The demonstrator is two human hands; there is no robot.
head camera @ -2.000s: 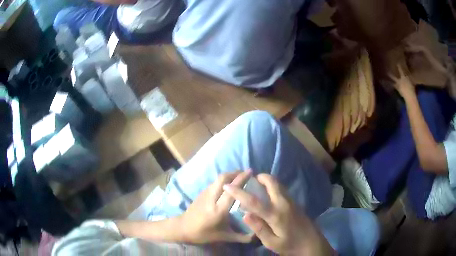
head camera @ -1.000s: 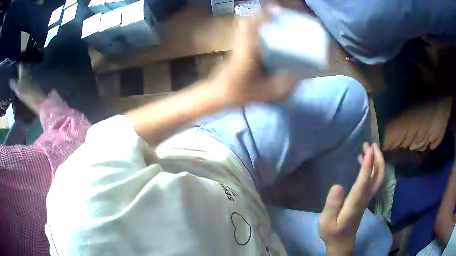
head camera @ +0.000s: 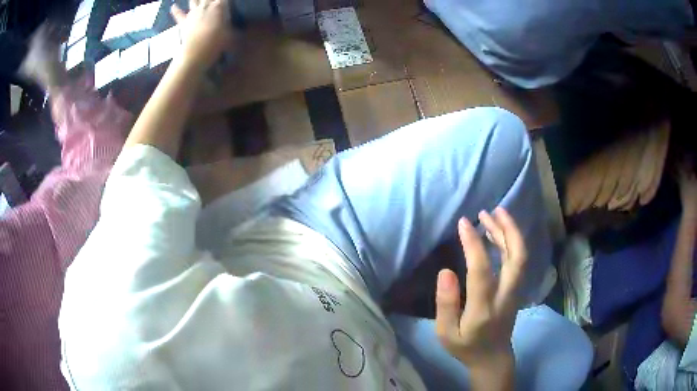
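Observation:
My left hand [head camera: 205, 32] reaches far out to the upper left, at the right end of a group of small cartons [head camera: 134, 59] with white ends up. Its fingers are bent and slightly blurred; I cannot tell if it still grips a carton there. My right hand [head camera: 485, 294] is raised over my lap with fingers apart, and is empty. More cartons [head camera: 296, 11] with grey sides show at the top edge, right of my left hand.
Brown cardboard [head camera: 382, 107] covers the floor, with a white printed label [head camera: 345, 37]. A seated person's back [head camera: 535, 38] is at top right. A pink sleeve [head camera: 88, 130] is at left. Fanned cardboard pieces [head camera: 615, 172] and another person's arm [head camera: 679, 267] are at right.
Two seconds ago both hands were together over my lap at a small carton. My left hand then carried a carton across and has moved on to the group at upper left. My right hand stays open.

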